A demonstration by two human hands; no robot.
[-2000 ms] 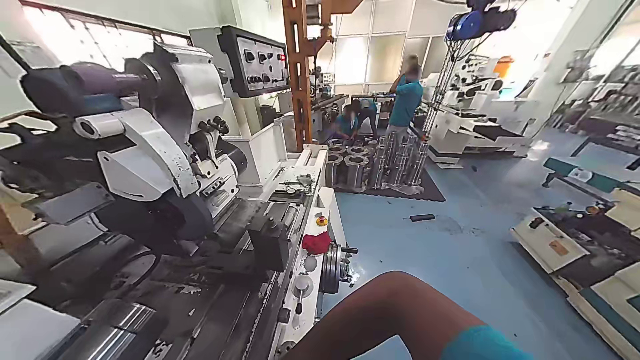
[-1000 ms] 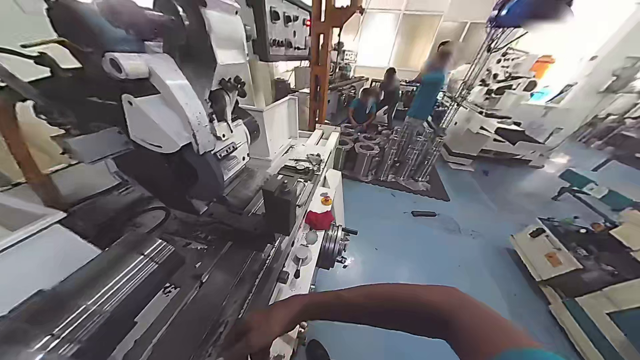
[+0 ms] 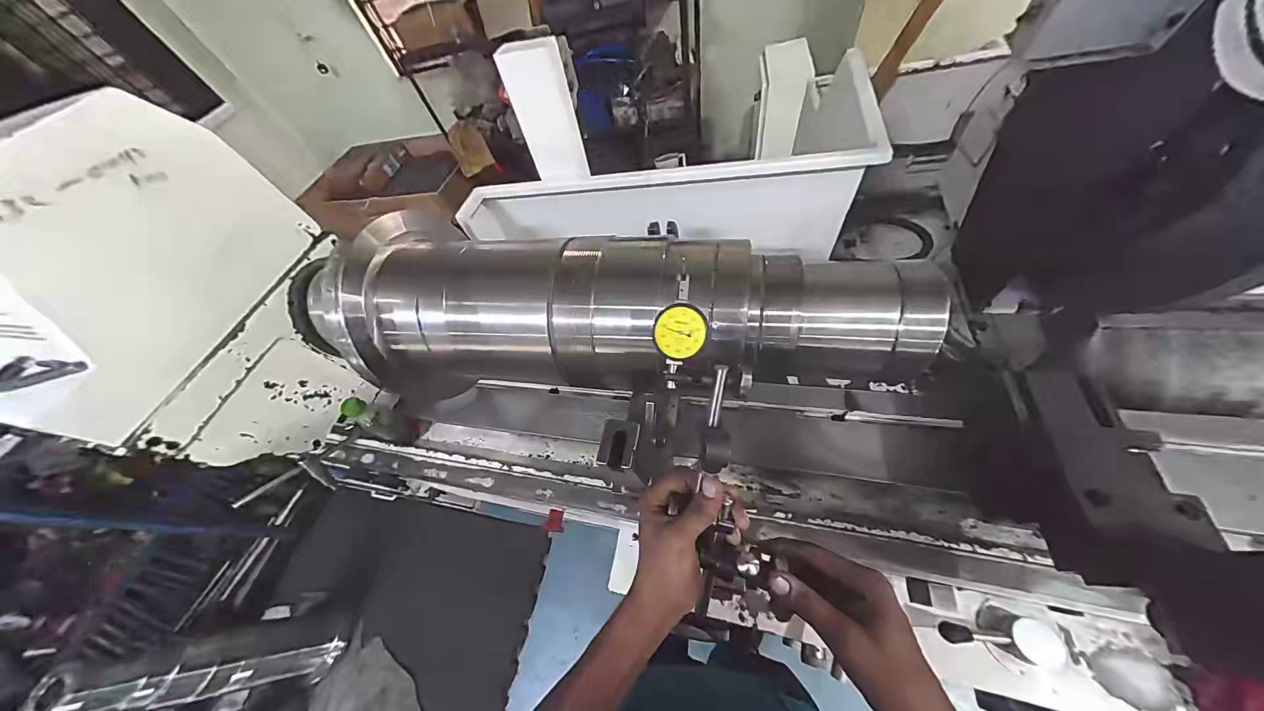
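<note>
A large turned steel shaft [image 3: 484, 306] lies horizontally across the machine. In front of it stands a dial indicator with a yellow face [image 3: 681, 331], on a jointed indicator stand [image 3: 715, 449]. My left hand [image 3: 681, 538] has its fingers closed on the stand's lower part, just below the joint. At the right, my right hand [image 3: 839, 602] holds a dark clamp with a shiny knob [image 3: 748, 567] at the same stand. The fingertips partly hide the fittings, and the stand's foot cannot be made out.
White machine housing [image 3: 148, 267] rises at the left. Behind the shaft is a white metal trough [image 3: 691, 202]. Dark machine parts [image 3: 1057, 197] stand at the right. A lever with a white knob [image 3: 1037, 640] is near the front edge, and a black mat [image 3: 415, 583] lies on the floor.
The view has swung strongly from the workshop aisle to the shaft. One arm reached over the machine earlier; now both hands are at the indicator stand.
</note>
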